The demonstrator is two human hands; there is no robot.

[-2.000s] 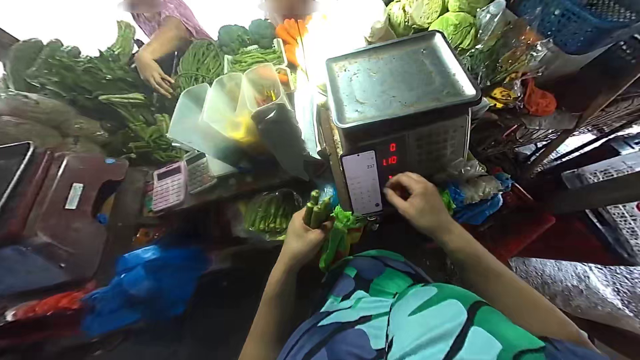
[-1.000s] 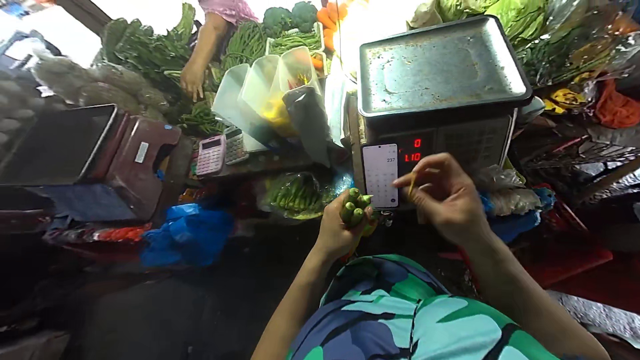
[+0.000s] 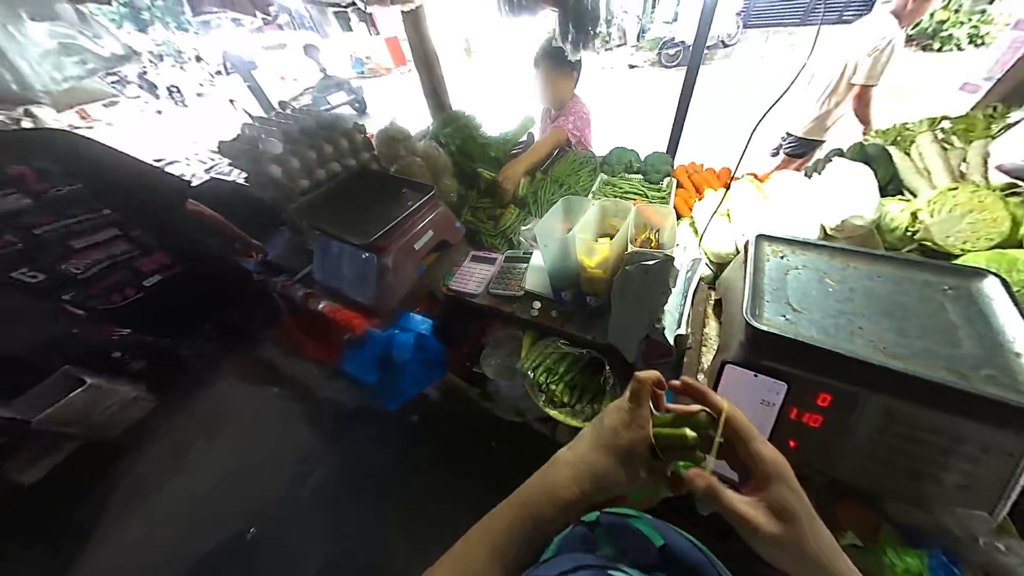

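Observation:
My left hand (image 3: pixel 620 440) grips a bundle of green vegetable stems (image 3: pixel 680 436), cut ends showing, low in the centre right. Close against its right side, my right hand (image 3: pixel 752 472) has a thin yellowish rubber band (image 3: pixel 719 432) stretched over its fingers beside the stems. Partly behind the right hand a phone (image 3: pixel 752 396) with a lit calculator screen leans on the front of a digital scale. The scale's metal pan (image 3: pixel 888 312) has small scraps on it, and red digits glow below. Leafy parts of the bundle are mostly hidden by my hands.
Plastic containers (image 3: pixel 600 240) and two calculators (image 3: pixel 474 272) stand on the counter. Below are bagged green pods (image 3: pixel 564 380) and a blue plastic bag (image 3: pixel 396 360). A second scale (image 3: pixel 368 204) is left. A person in pink (image 3: pixel 568 124) reaches into greens; another person's arm (image 3: pixel 220 228) is far left.
My hands have come together at the stems; a second ago the right hand was apart, over the phone, holding the band. The view has tilted up and swung left.

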